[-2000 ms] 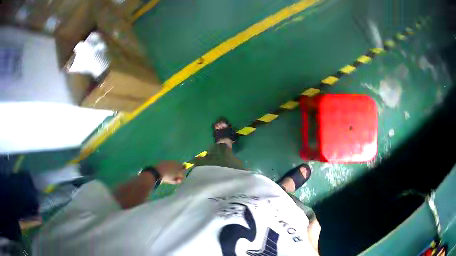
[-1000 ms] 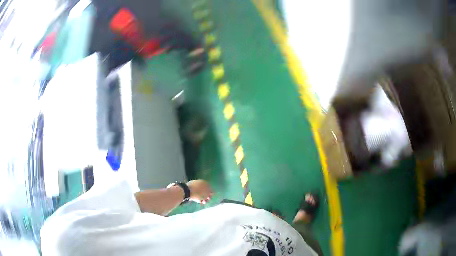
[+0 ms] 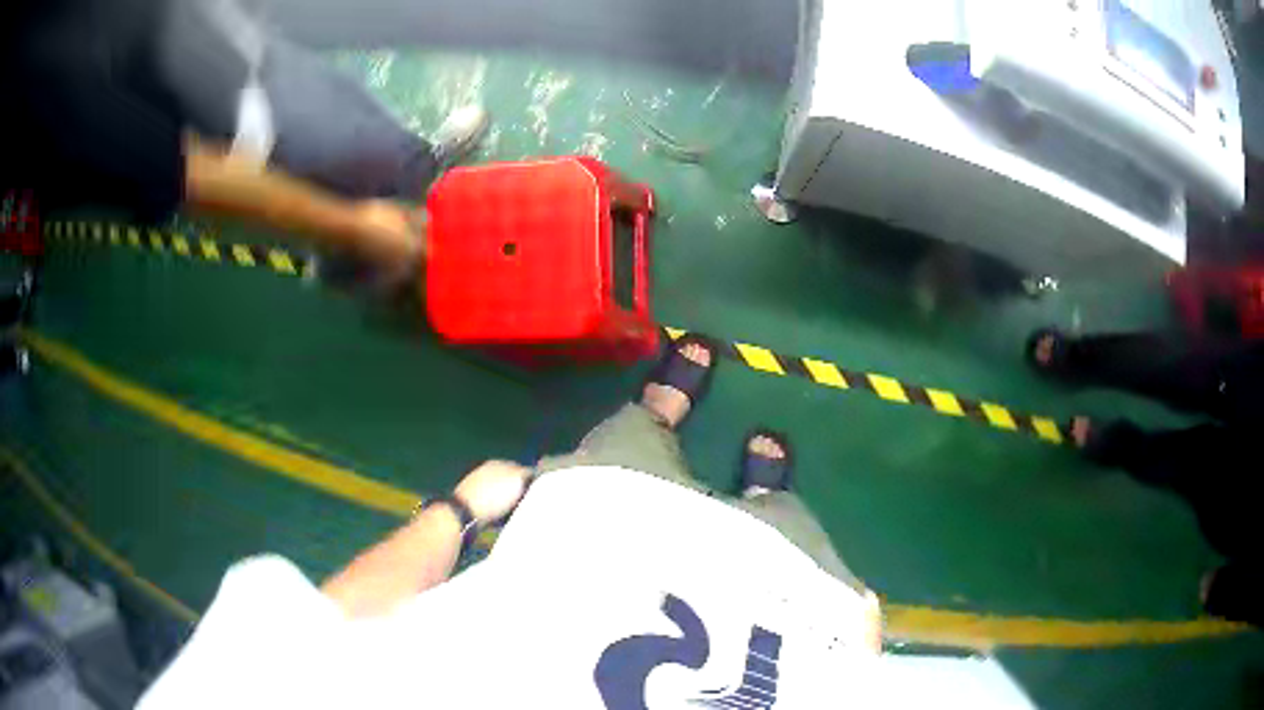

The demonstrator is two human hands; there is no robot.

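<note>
A red plastic stool with a square seat and a small centre hole stands on the green floor in front of me. Another person's forearm and blurred hand are at its left edge; whether they touch it is unclear. My left hand hangs beside my white shirt, with a black band on the wrist. Its fingers are partly hidden by the shirt, and I see nothing held in it. My right hand is not clearly visible; only a small patch of skin shows at the shirt's right edge.
A white-grey machine with a blue panel stands at upper right. Another person's dark-clothed legs are at the right edge, near a red object. Black-yellow tape and yellow lines cross the floor. Grey equipment is at lower left.
The view has turned sharply. The cartons have left the picture, and the red stool and the machine now show in front. My left hand stays low beside the shirt.
</note>
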